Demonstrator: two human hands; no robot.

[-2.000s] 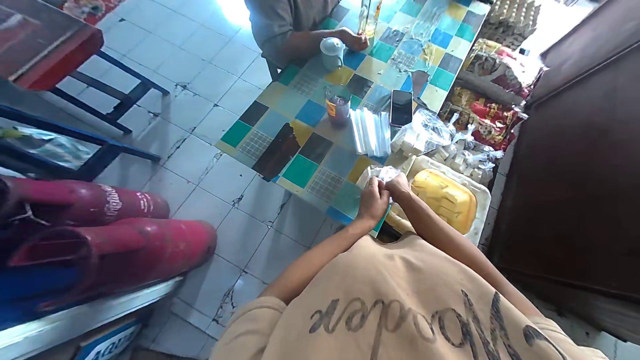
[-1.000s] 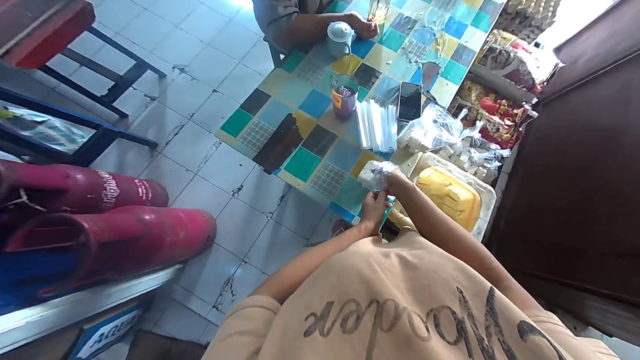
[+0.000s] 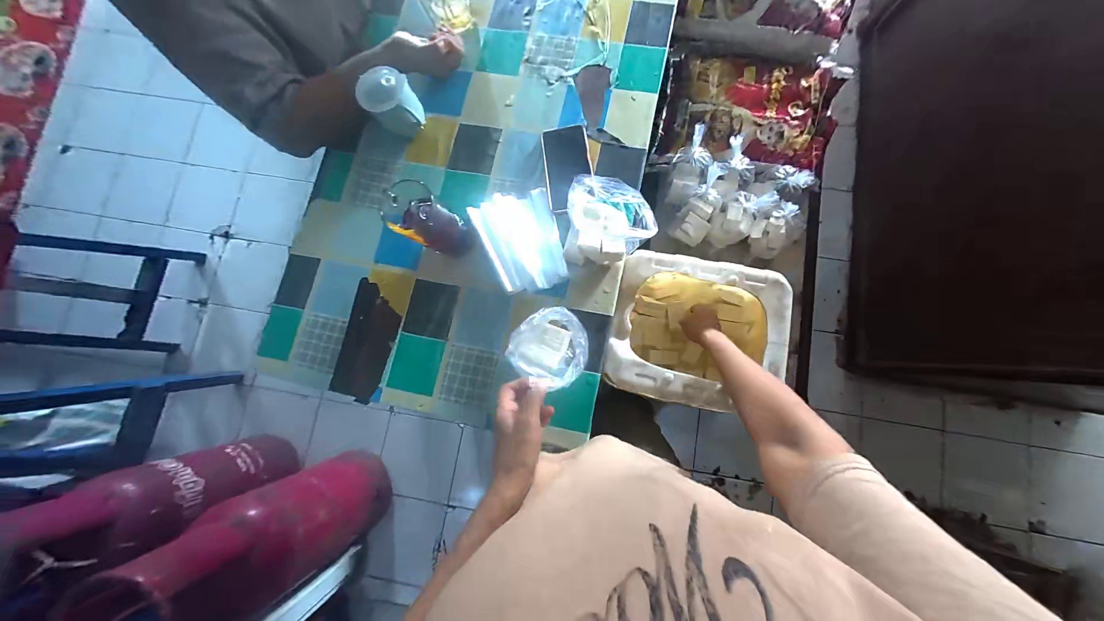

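My left hand (image 3: pixel 522 414) pinches the rim of a clear plastic bag (image 3: pixel 548 349) at the table's near edge; pale blocks, perhaps tofu, show inside it. My right hand (image 3: pixel 700 323) reaches into a white foam box (image 3: pixel 780 323) of yellow liquid with pale blocks (image 3: pixel 662 355); its fingertips are hard to make out. Beyond the left hand lie a stack of clear plastic sleeves (image 3: pixel 517 241), another clear bag with pale blocks (image 3: pixel 604 226) and a phone (image 3: pixel 566 164).
Knotted bags of pale blocks (image 3: pixel 733 211) stand behind the box. On the checkered table (image 3: pixel 417 362) are a glass mug with a dark drink (image 3: pixel 435 226) and a pale jug (image 3: pixel 390 99). A person's arm (image 3: pixel 345 95) rests across. Pink gas cylinders (image 3: pixel 276 517) lie lower left.
My right hand has left the bag near my left hand and moved right into the foam box. The bag at my left hand now lies spread on the table edge. The view has shifted.
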